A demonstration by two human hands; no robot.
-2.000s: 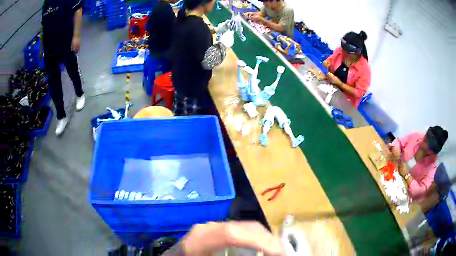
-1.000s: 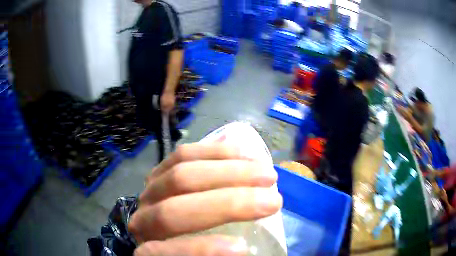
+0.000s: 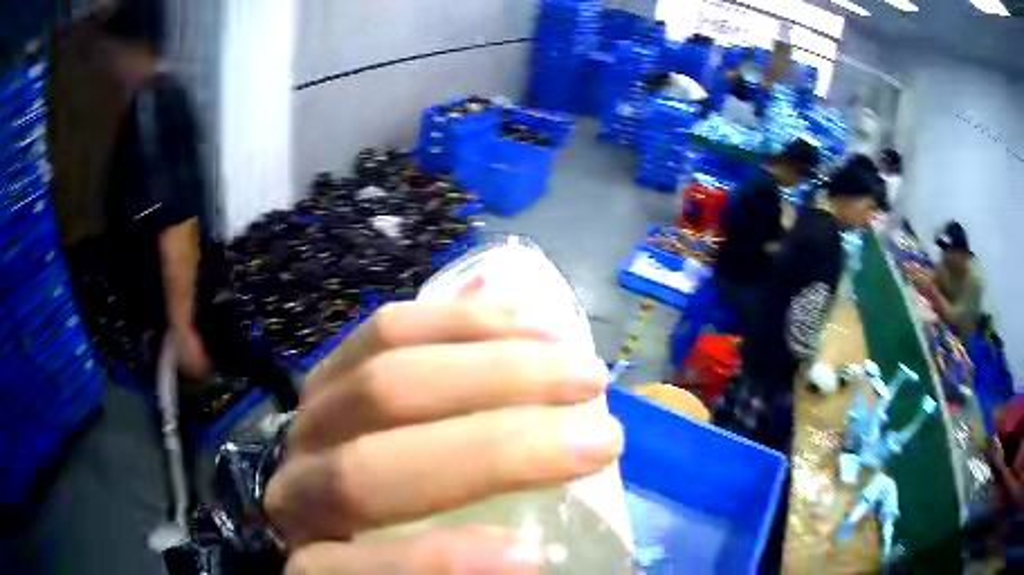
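My left hand (image 3: 449,432), bare, is large and close to the camera at the lower middle. Its fingers are wrapped around a whitish, rounded, shiny object (image 3: 539,294), perhaps a bottle or cup. The object's lower part runs out of the bottom edge. My right hand is not in view. Behind and right of the object, a deep blue crate (image 3: 702,444) is partly hidden; a pale sheet lies in it.
A bench (image 3: 825,449) with pale blue figure parts (image 3: 881,432) stands beside a green belt (image 3: 898,326). People stand or sit along it. A person in black (image 3: 168,225) is at left. Dark parts (image 3: 337,247) are heaped by the wall. Blue crates (image 3: 511,163) stand behind.
The view has swung left from the bench and crate to the dark heap. My left hand has come up close with the pale object. The person in black now appears further left.
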